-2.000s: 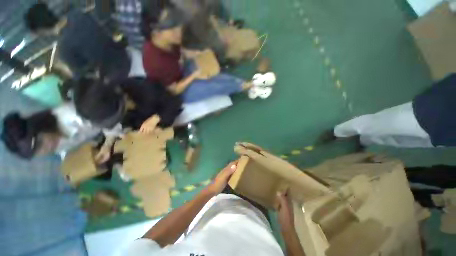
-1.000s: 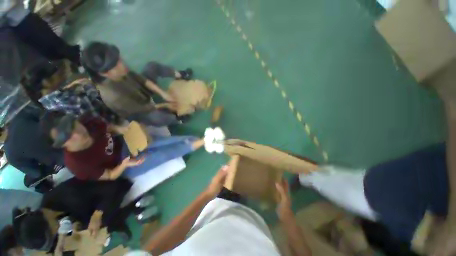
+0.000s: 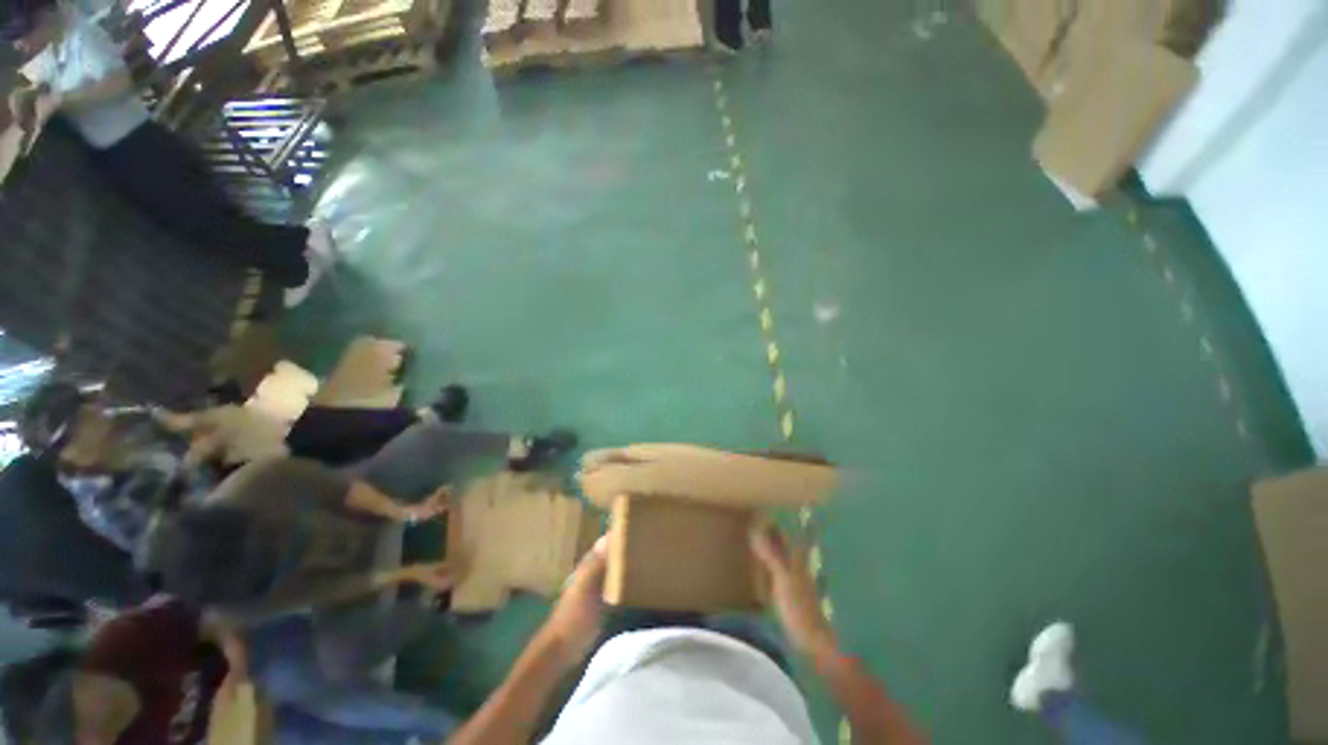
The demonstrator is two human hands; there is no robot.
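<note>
A folded brown mailer box is held in front of my body, at the lower middle of the view. Its open lid sticks out on the far side. My left hand grips the left side wall. My right hand holds the right side, with the fingers along the wall. Whether more than one tray is held together cannot be told.
Several people sit at the lower left; one holds a die-cut blank. A shoe shows at the lower right. Yellow-black tape runs along the green floor. Cartons stand upper right, loaded pallets at the top.
The view has turned and moved across the floor, away from the stacked boxes. The seated people have shifted to the lower left. The box remains between both hands.
</note>
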